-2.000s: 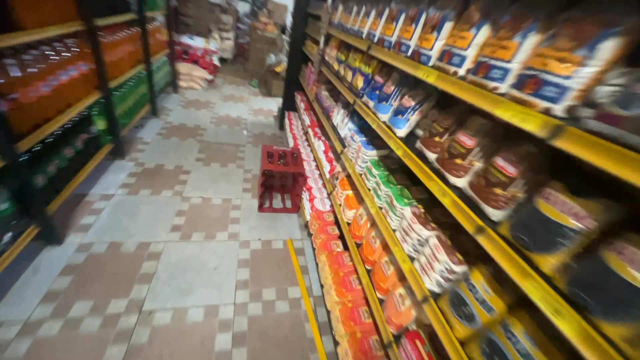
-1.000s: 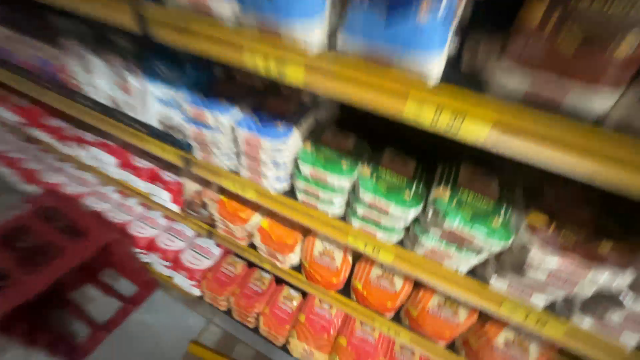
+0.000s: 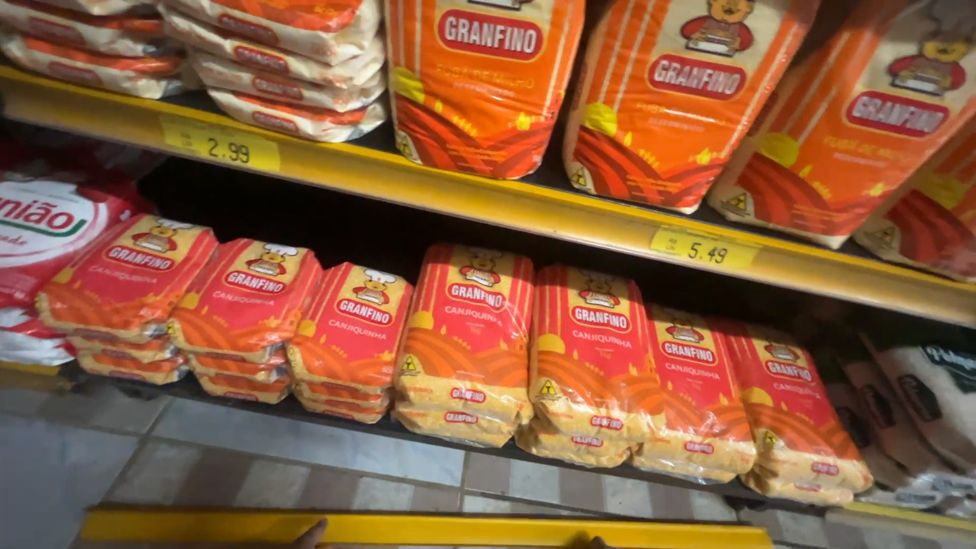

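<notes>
A long yellow shelf-edge strip (image 3: 457,528) spans the bottom of the head view, in front of the lowest shelf and above the tiled floor. One fingertip of my left hand (image 3: 311,532) lies over its left part, and a fingertip of my right hand (image 3: 596,543) touches it right of the middle. Both hands appear to grip the strip; their other parts are out of view. Behind it, stacked red and orange Granfino canjiquinha bags (image 3: 465,335) sit on the dark bottom shelf, which shows no yellow strip along this stretch.
Orange Granfino cornmeal bags (image 3: 476,84) stand on the shelf above, whose yellow edge (image 3: 488,206) carries price tags. Red and white União packs (image 3: 46,229) are at the left, and dark and white packs (image 3: 915,404) at the right. Floor tiles (image 3: 305,442) show below.
The view has swung from the aisle to a close look at the lower shelves. The red crate has left the view. Fingertips of both hands now show on the yellow strip.
</notes>
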